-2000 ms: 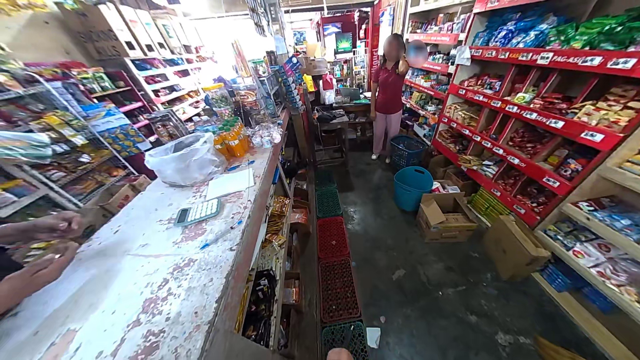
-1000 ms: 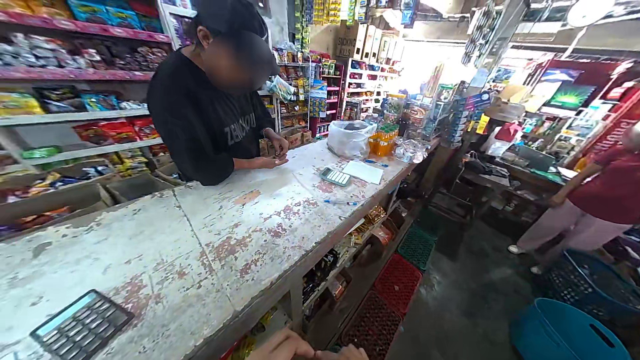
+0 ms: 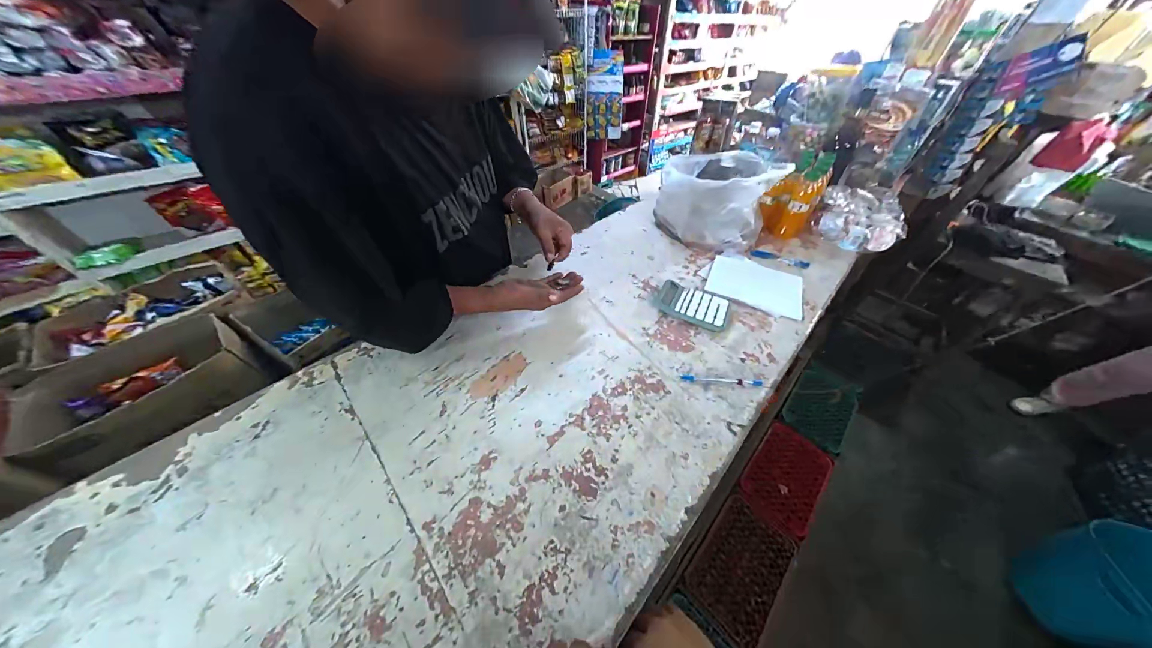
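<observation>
At the bottom edge shows a blurred bit of skin, part of one of my hands point(image 3: 666, 628), beside the near side of the worn painted counter point(image 3: 540, 432). Its fingers and anything in it are cut off by the frame, and which hand it is cannot be told. On the counter lie a blue pen point(image 3: 722, 382), a grey calculator point(image 3: 691, 306) with white keys and a sheet of white paper point(image 3: 756, 286). A second blue pen point(image 3: 779, 259) is just behind the paper. Across the counter, a person in black point(image 3: 360, 171) holds small items in an upturned palm point(image 3: 544, 290).
A white plastic bag point(image 3: 715, 202), bottles of orange drink point(image 3: 792, 205) and clear plastic-wrapped items point(image 3: 859, 216) stand at the counter's far end. Cardboard boxes of packets point(image 3: 126, 387) line its other side. Plastic crates point(image 3: 787, 477) run below on my side; a blue tub point(image 3: 1093, 580) is at right.
The view has swung left since the oldest frame. One second ago both my hands showed at the bottom; now little of them is seen. The dark calculator at lower left has left the view.
</observation>
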